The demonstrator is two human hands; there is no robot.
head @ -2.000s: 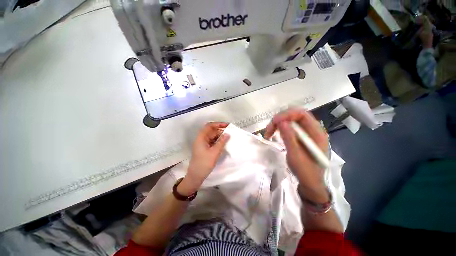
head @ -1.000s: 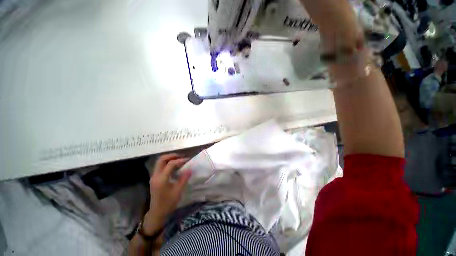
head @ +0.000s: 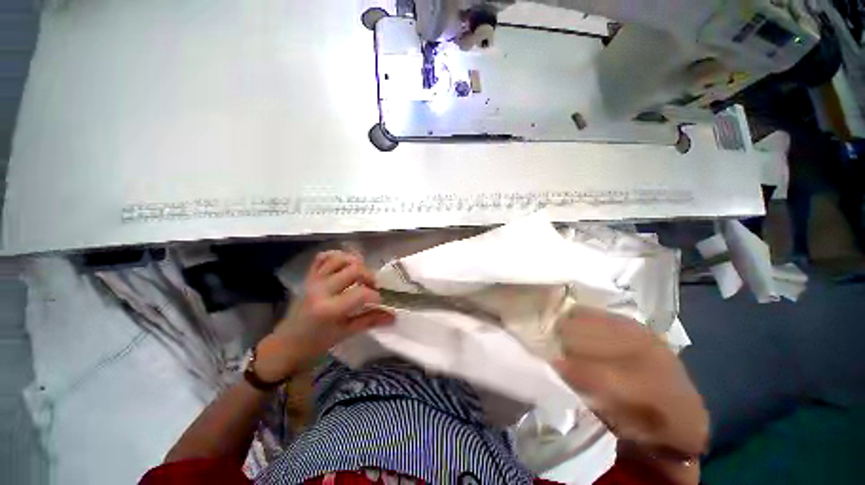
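Note:
The white garment cloth (head: 474, 346) lies over my lap below the table edge, with a fold or seam running between my hands and dark stitching near its upper left part. My left hand (head: 337, 294) is closed on the cloth's left end. My right hand (head: 626, 369) is blurred at the cloth's right side, and its fingers are hidden or smeared, so its grip cannot be told. The sewing machine's lit needle area (head: 432, 76) is above, with no cloth under it. The striped apron (head: 398, 431) is below the cloth.
The white table (head: 218, 123) has a printed ruler scale (head: 408, 204) along its front edge. White cloth pieces (head: 104, 369) hang at the lower left. More white scraps (head: 749, 260) are beyond the table's right end. A grey floor is at the right.
My right hand has come down from the machine head to the cloth. My left hand has closed on the cloth's left part, and the cloth is lifted and folded between the hands. The view has shifted.

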